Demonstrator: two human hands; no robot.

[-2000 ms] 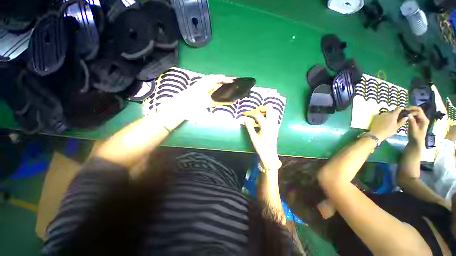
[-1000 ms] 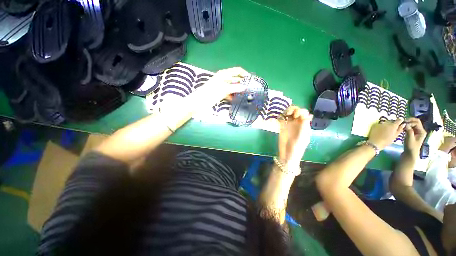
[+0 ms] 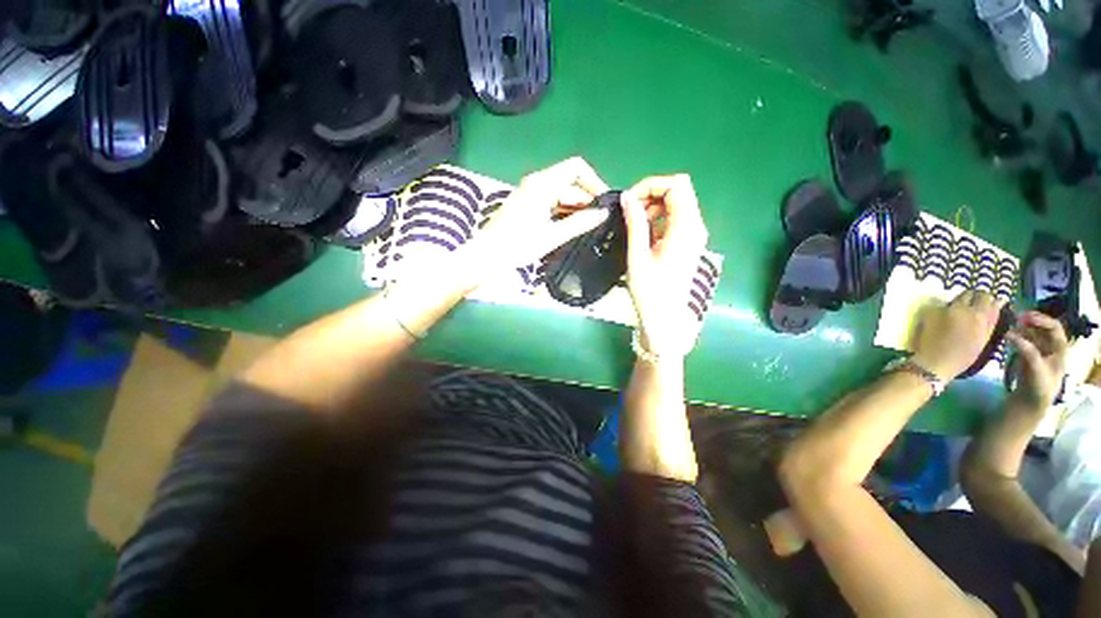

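Note:
A black oval fan base (image 3: 586, 268) is held tilted above the pad sheet. My left hand (image 3: 540, 217) grips its upper left edge. My right hand (image 3: 663, 242) is at its upper right edge, with thumb and fingers pinched together at the rim; a small dark piece shows between the fingertips of both hands, too small to make out. The pad sheet (image 3: 437, 215), white with dark arcs, lies on the green bench under my hands and is partly hidden by them.
A large pile of black bases (image 3: 291, 169) covers the bench at left. A small group of bases (image 3: 868, 245) lies to the right, beside a neighbouring worker's hands (image 3: 957, 337) and another pad sheet (image 3: 957, 258). A brown carton (image 3: 157, 423) stands below the bench at left.
The base has turned from facing up to a steep tilt. My right hand has moved left and up from its place apart, and now meets the base at its top edge.

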